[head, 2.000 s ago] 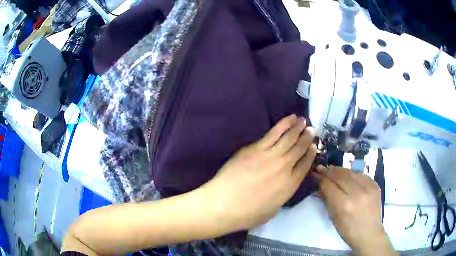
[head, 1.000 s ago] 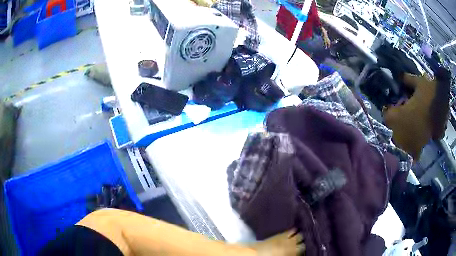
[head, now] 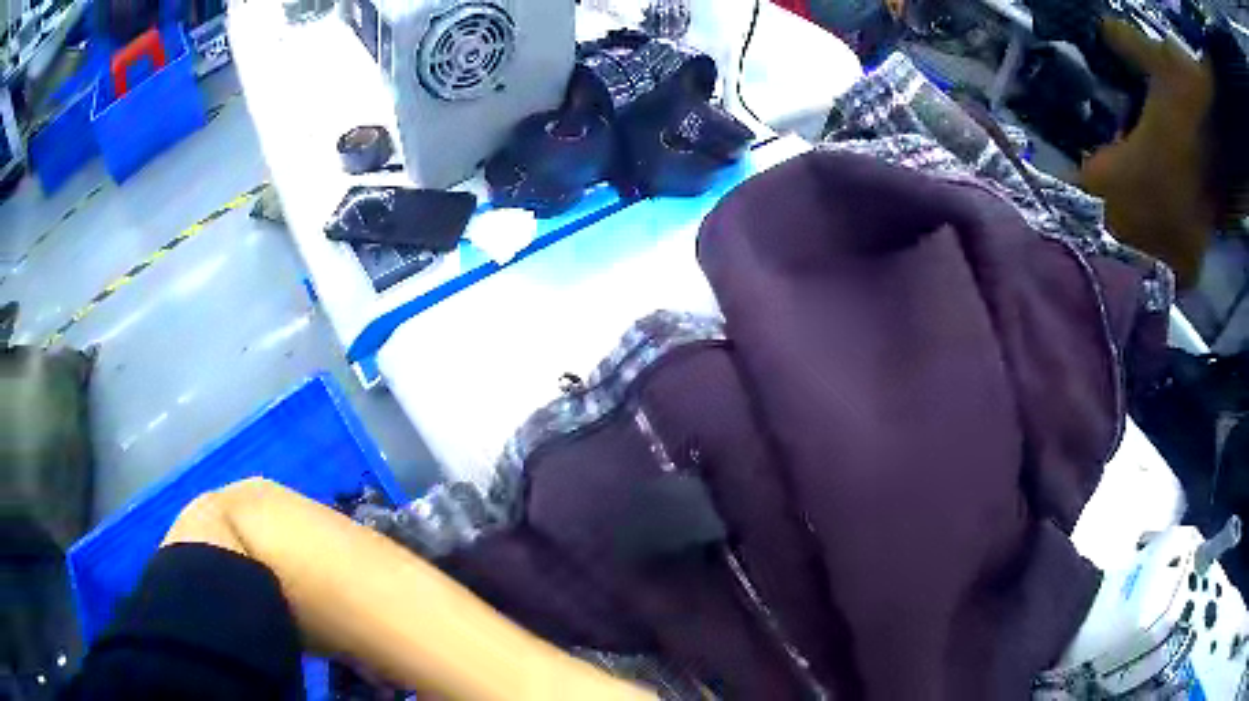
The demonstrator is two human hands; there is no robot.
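Observation:
The dark purple lining (head: 877, 370) lies spread over the white table, with folds standing up at its middle. The fuzzy plaid shell (head: 616, 359) shows along its left edge and at the back. A thin light line runs down the lining near the bottom. My left forearm enters from the lower left; my left hand is cut off by the bottom edge. My right hand is out of the picture. Part of the white sewing machine head (head: 1144, 603) shows at the lower right.
A white-grey box with a round fan grille (head: 473, 82) stands at the back left. Beside it are dark bundled pieces (head: 616, 137), a black phone (head: 411, 217) and a small round dark item. A blue bin (head: 260, 452) is below left. A person's brown sleeve or garment shows top right.
The view has swung left from the needle area. Since one second ago the purple lining has been spread wider and towards the left table edge. My left hand has left the picture at the bottom.

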